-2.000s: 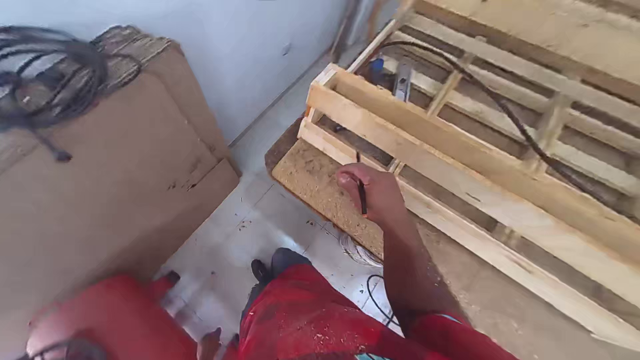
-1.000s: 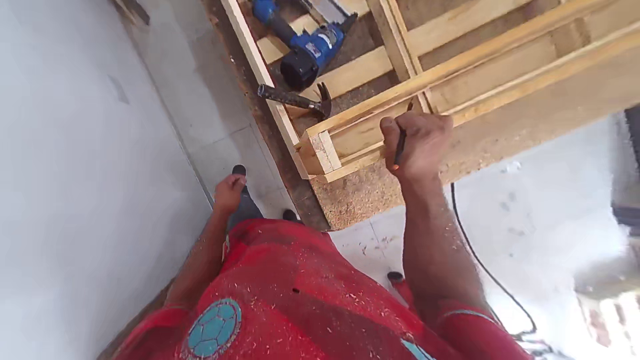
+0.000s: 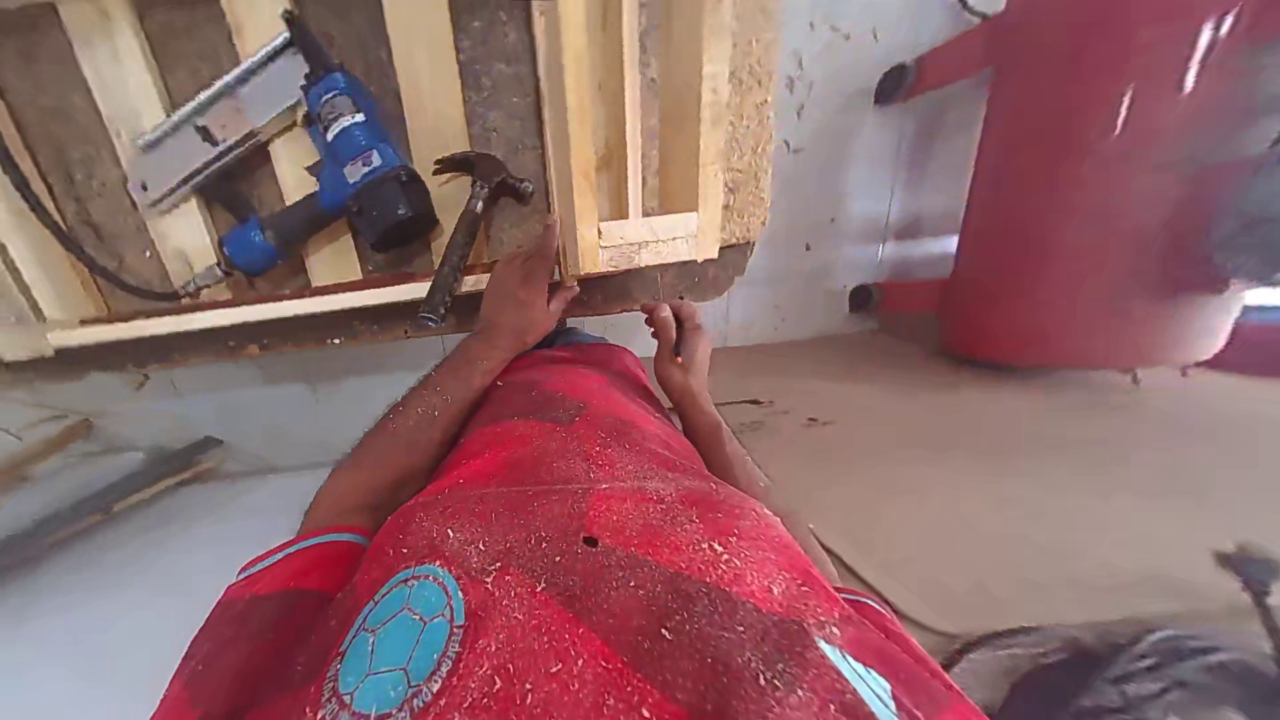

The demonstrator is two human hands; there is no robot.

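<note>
My left hand (image 3: 525,292) lies with its fingers extended against the near left corner of a narrow wooden slatted frame (image 3: 648,240), its thumb apart. To the right, my right hand (image 3: 682,345) is just off the near edge of the worktable, with its fingers curled round a dark pencil or marker (image 3: 679,352), mostly hidden in the grip. Left of my left hand, a claw hammer (image 3: 462,240) rests across the rail of a larger slatted frame (image 3: 425,100). Beyond it a blue pneumatic nail gun (image 3: 360,150) lies on the slats, a hose joined to its handle.
The chipboard edge of the worktable (image 3: 748,150) runs along the right of the narrow frame. A red barrel-like tank (image 3: 1080,200) with stubby legs stands at the right. Wood strips (image 3: 110,500) lie at lower left, and a dark cable bundle (image 3: 1130,680) is at lower right.
My left hand has come up from beside my body to the corner of the narrow frame. My right hand has moved off the frame, still holding the dark tool. The view has turned strongly.
</note>
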